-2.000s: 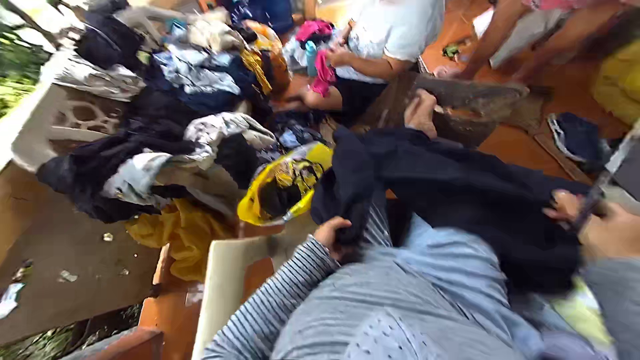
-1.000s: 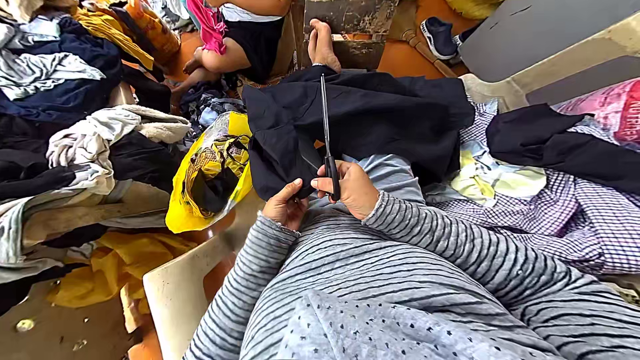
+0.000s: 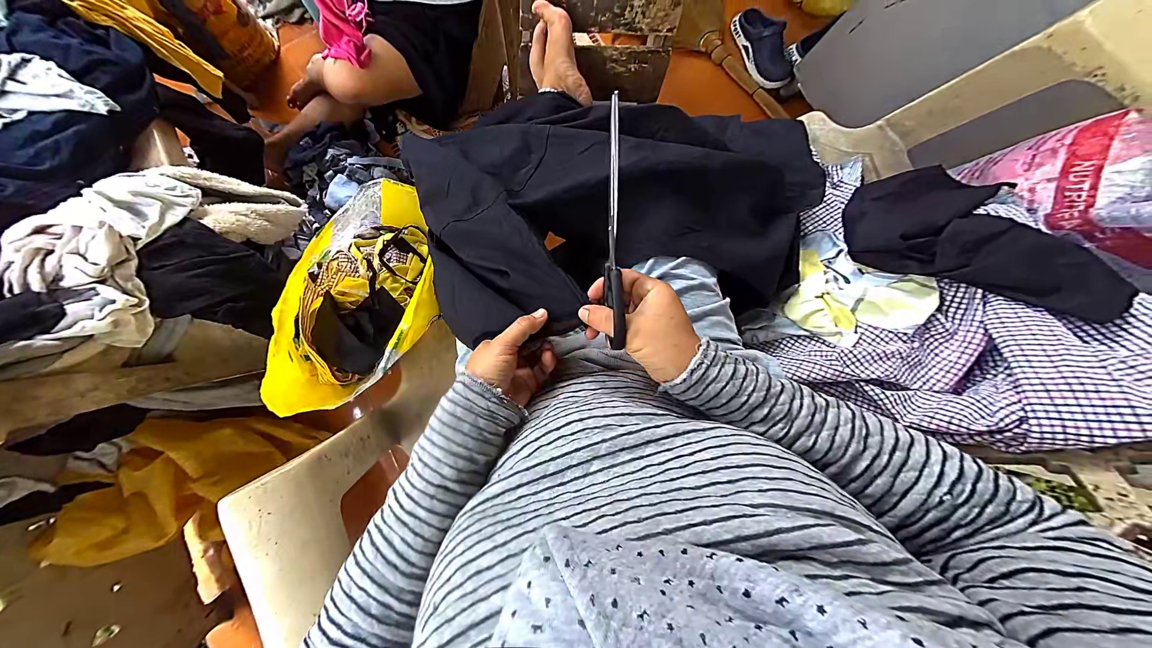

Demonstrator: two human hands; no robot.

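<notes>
A black garment [image 3: 666,180] lies spread over my lap and legs, one sleeve-like part reaching down to my left. My left hand [image 3: 513,358] grips the edge of that part between thumb and fingers. In my right hand [image 3: 655,326] is a pair of scissors [image 3: 614,207] with black handles, held upright in the view, the long blades pointing away from me and looking closed together. The handles are close beside the garment's edge and my left fingertips. Under the garment, light blue cloth [image 3: 688,274] shows on my legs.
At left are a yellow plastic bag [image 3: 288,360] of fabric pieces, a plastic chair arm [image 3: 279,522] and heaped clothes [image 3: 81,243]. At right, checked cloth [image 3: 1035,369] lies under a black piece [image 3: 972,234], beside a printed pink sack [image 3: 1098,189]. Another person's leg [image 3: 373,76] is ahead.
Both hands have come together at the near edge of the black garment, which was spread between them two seconds ago. The view has swung down and to the right.
</notes>
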